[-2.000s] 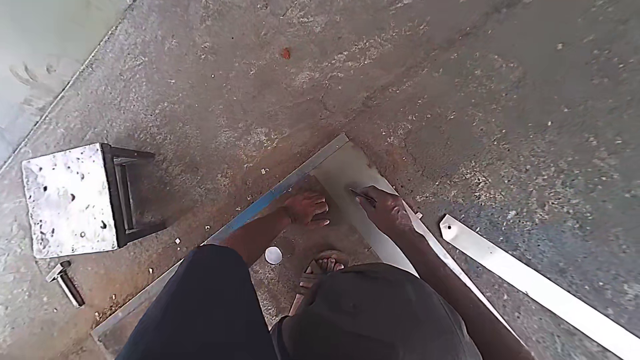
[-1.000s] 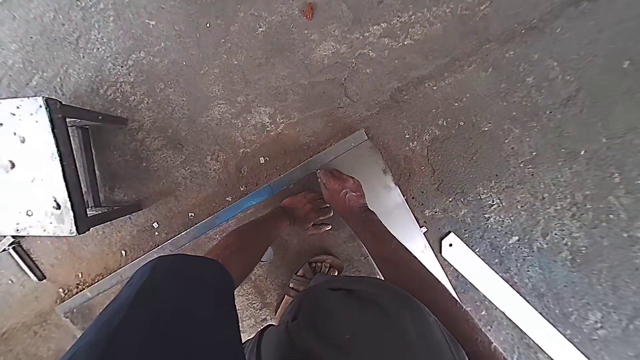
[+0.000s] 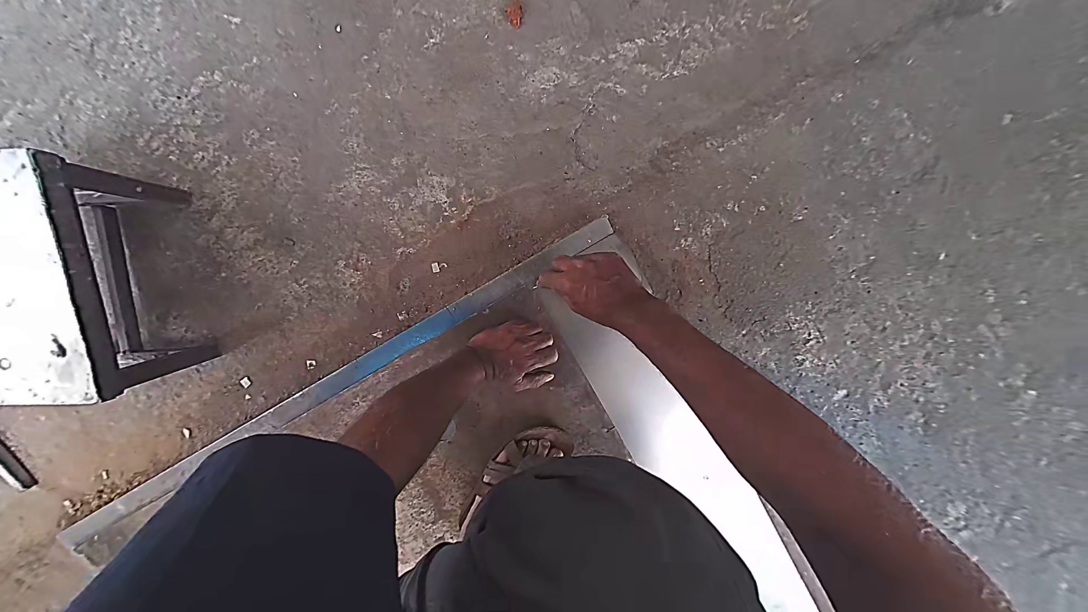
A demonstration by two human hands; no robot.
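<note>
My left hand (image 3: 515,350) has its fingers spread over a flat sheet, close to a straight metal bar (image 3: 501,287) with a blue stretch along its middle. The bar runs diagonally from lower left to a corner near the centre. My right hand (image 3: 592,286) lies at that corner with its fingers bent, over the top end of a light, shiny metal strip (image 3: 646,399). Its fingertips are near the bar; whether they hold something small is not visible. My right forearm covers part of the strip, and my legs hide its lower portion.
A stool (image 3: 51,289) with a worn white top and dark frame stands on the left. Small bits of debris (image 3: 246,382) lie along the bar on the concrete floor (image 3: 382,127). A sandalled foot (image 3: 527,455) is between my knees. A dark-edged metal object (image 3: 15,466) shows at the lower left.
My right hand has moved from the light strip to the corner beside the bar. My left hand stays near the bar with its fingers spread. The view has shifted, and the white bar on the right is out of view.
</note>
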